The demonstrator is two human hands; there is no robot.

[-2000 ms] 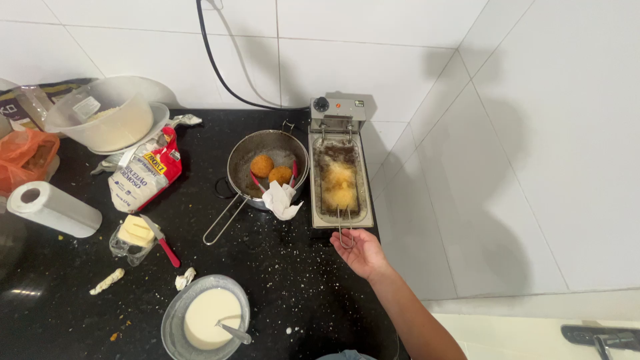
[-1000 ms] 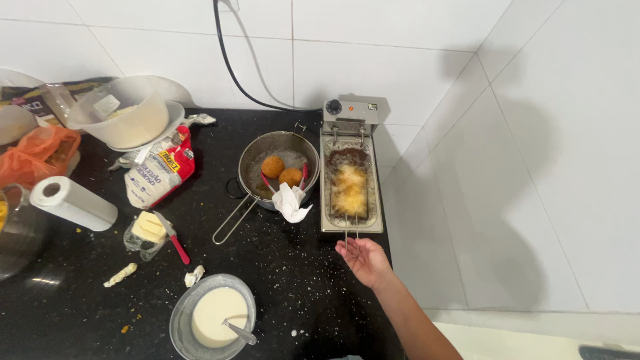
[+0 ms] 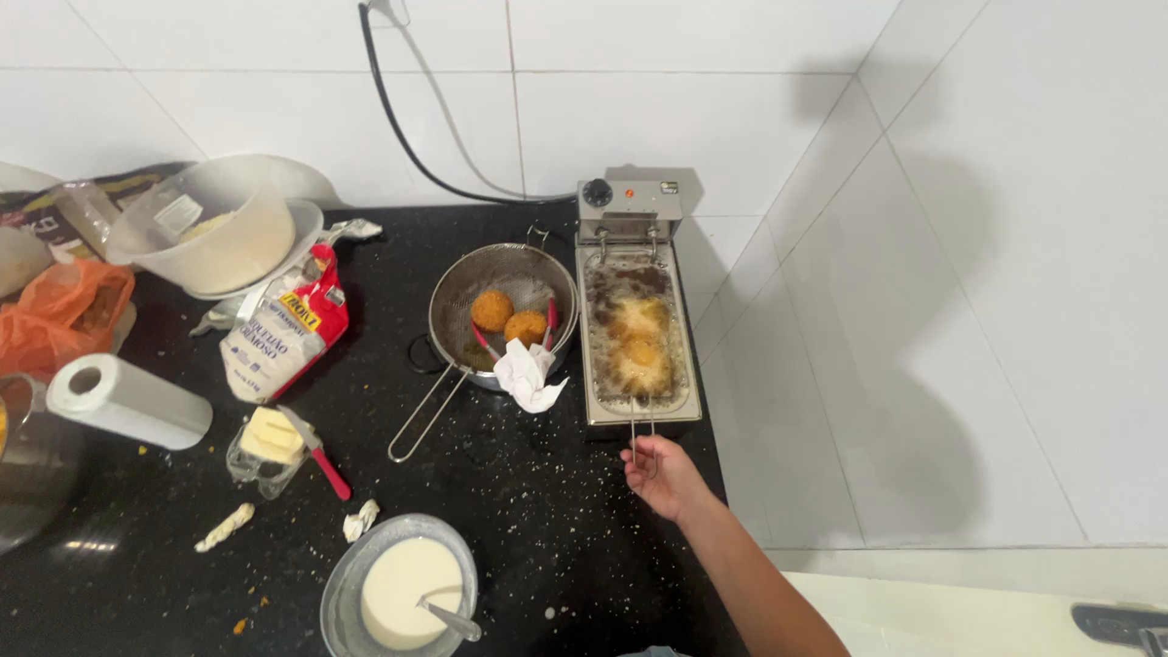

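Note:
My right hand [image 3: 662,476] grips the wire handle of the fryer basket [image 3: 642,415] at the front of a stainless steel electric deep fryer [image 3: 695,365]. Battered food [image 3: 639,342] bubbles in the fryer's oil. Just left of the fryer, a mesh strainer [image 3: 443,315] holds two browned breaded balls [image 3: 493,310], red-handled tongs [image 3: 551,319] and a crumpled white paper towel [image 3: 531,379]. My left hand is out of view.
Left of my hand, a metal bowl [image 3: 342,593] holds pale batter and a spoon [image 3: 449,620]. Farther left are a red-handled knife [image 3: 328,470], butter [image 3: 274,435], a paper roll [image 3: 137,401], a cream cheese bag [image 3: 283,338] and a plastic tub [image 3: 205,228]. Tiled walls stand behind and right.
The frying food now shows as two lumps, one behind the other, where it looked like one mass two seconds ago. My right hand stays at the basket handle.

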